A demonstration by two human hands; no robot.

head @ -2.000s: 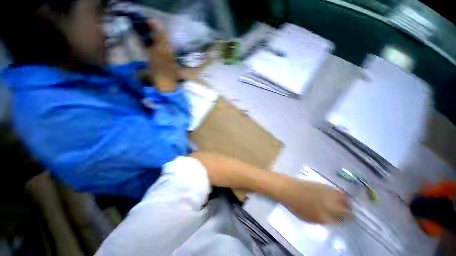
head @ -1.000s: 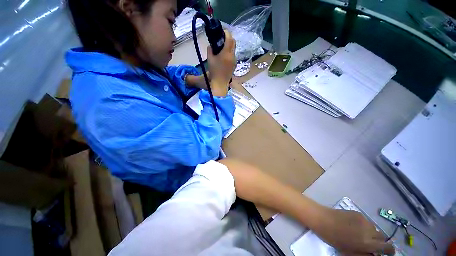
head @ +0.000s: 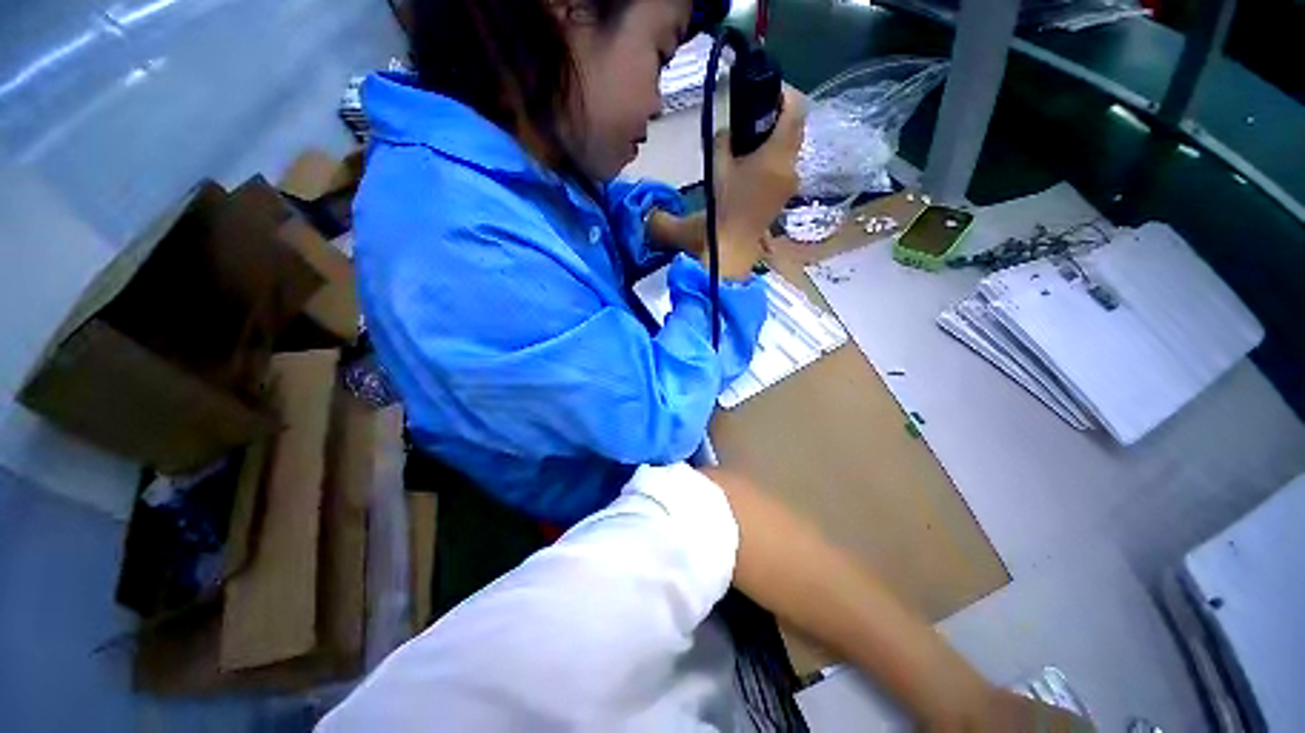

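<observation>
My left hand [head: 1010, 712] is at the bottom edge, right of centre, at the end of my white-sleeved arm. It is blurred and mostly cut off, so its fingers do not show. The corner of a white plastic housing [head: 1056, 690] shows just beside and beyond it; the rest is outside the picture. A tiny, unclear piece [head: 1144, 727] lies at the bottom edge to the right. My right hand is not in view.
A coworker in blue [head: 501, 315] sits at left, holding a black electric screwdriver [head: 754, 100] over a white housing [head: 787, 337]. Brown board [head: 859, 473] lies between us. White housing stacks [head: 1145, 322] [head: 1267, 609] are at right. A green-rimmed item [head: 936, 235] is behind; cardboard boxes [head: 158, 344] are far left.
The view has swung left, so the bench has shifted right and down. My left hand and the housing are now mostly cut off, and the green circuit board with wires has left the picture.
</observation>
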